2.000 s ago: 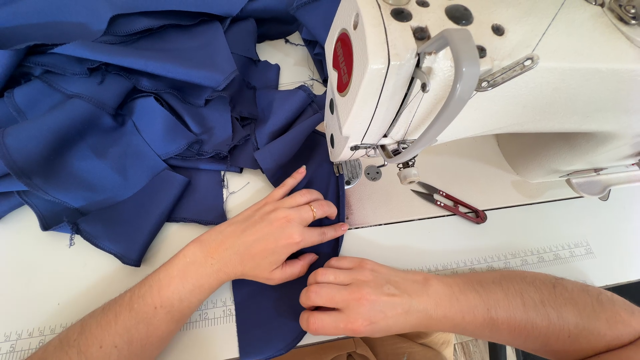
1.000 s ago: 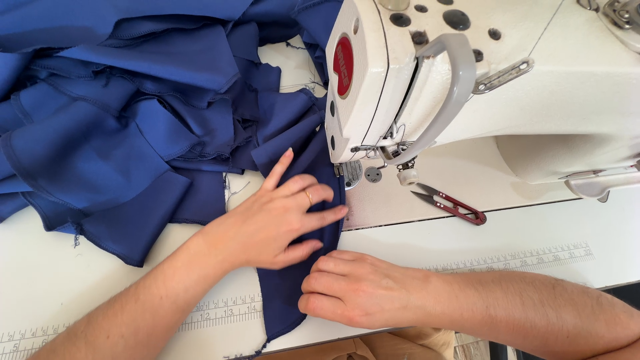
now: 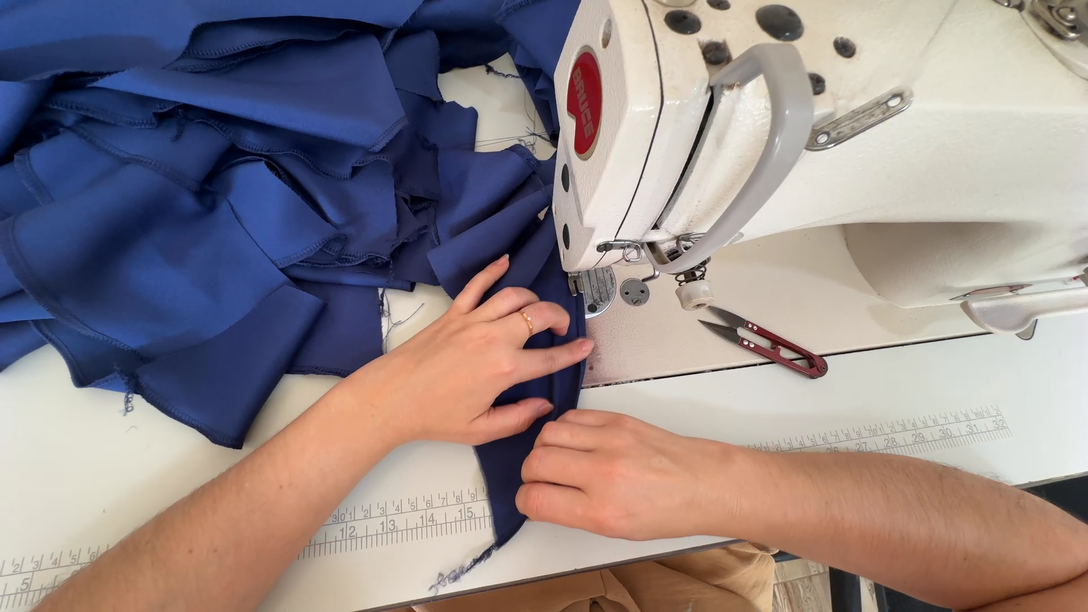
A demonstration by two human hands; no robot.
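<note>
A narrow panel of dark blue fabric runs from under the sewing machine's head toward the table's front edge. Its right edge lies by the presser foot and needle plate. My left hand, a ring on one finger, rests on this fabric with the fingers spread, just in front of the presser foot. Nearer the front edge, my right hand is closed on the fabric's right edge, the fingers curled and their tips hidden. A frayed thread tail hangs from the panel's lower corner.
A heap of blue fabric pieces with overlocked edges covers the table's left and back. Red-handled thread snips lie right of the needle plate. A ruler scale is marked along the white table. Loose threads lie behind my left hand.
The blue panel has fed away from me under the machine; its lower end, earlier hanging over the table's front edge, now lies on the table. My left hand's fingers have shifted and bent slightly.
</note>
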